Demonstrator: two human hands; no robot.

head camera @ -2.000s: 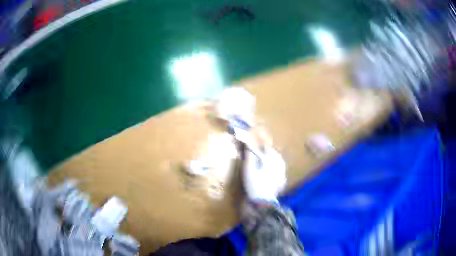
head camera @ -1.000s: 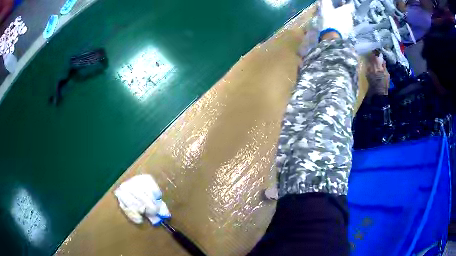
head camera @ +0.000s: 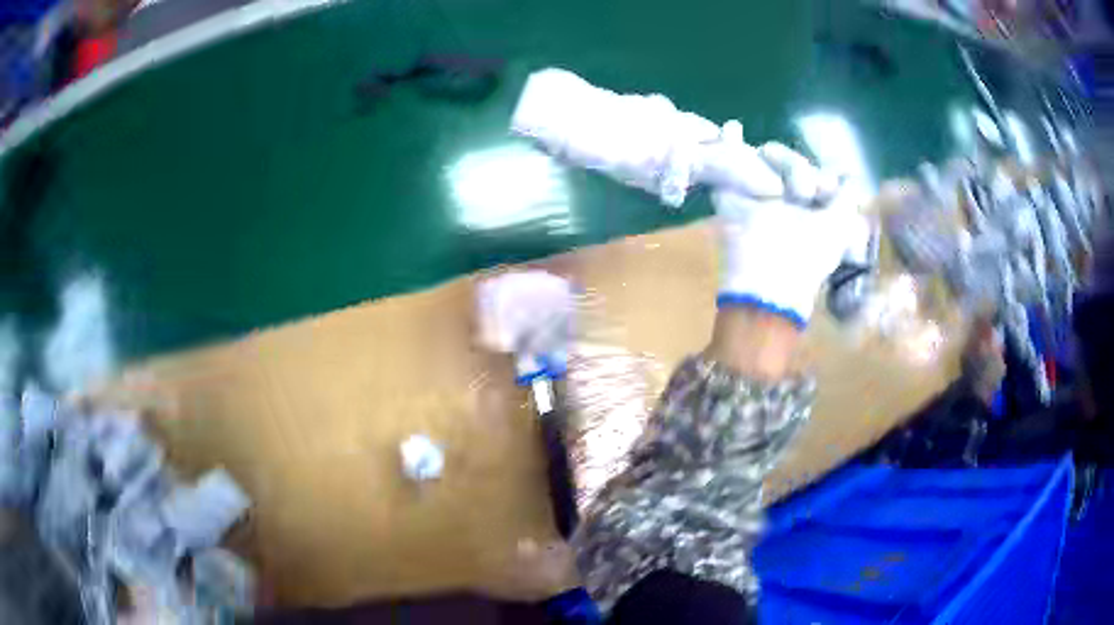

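Note:
My right hand [head camera: 788, 238], in a white knit glove with a blue cuff edge, is closed on a white-grey leg assembly [head camera: 611, 132] and holds it over the line between bench and green belt. A dark-marked part shows beside the palm, blurred. My left hand is not in view. The mallet [head camera: 556, 452] lies on the tan bench top [head camera: 318, 403], its bulky white head towards the belt and its black handle towards me. A small white piece [head camera: 422, 458] lies left of the mallet.
Light grey hollow parts [head camera: 110, 488] are heaped at the left. White-grey leg assemblies [head camera: 1020, 244] are piled at the right, with another person's hand [head camera: 983, 366] near them. The blue tote [head camera: 904, 537] stands at the lower right. A dark item lies on the green belt [head camera: 281, 183].
The view has swung. My right hand has come back from the pile at the right and now holds a leg assembly. The mallet, gripped two seconds ago, lies on the bench.

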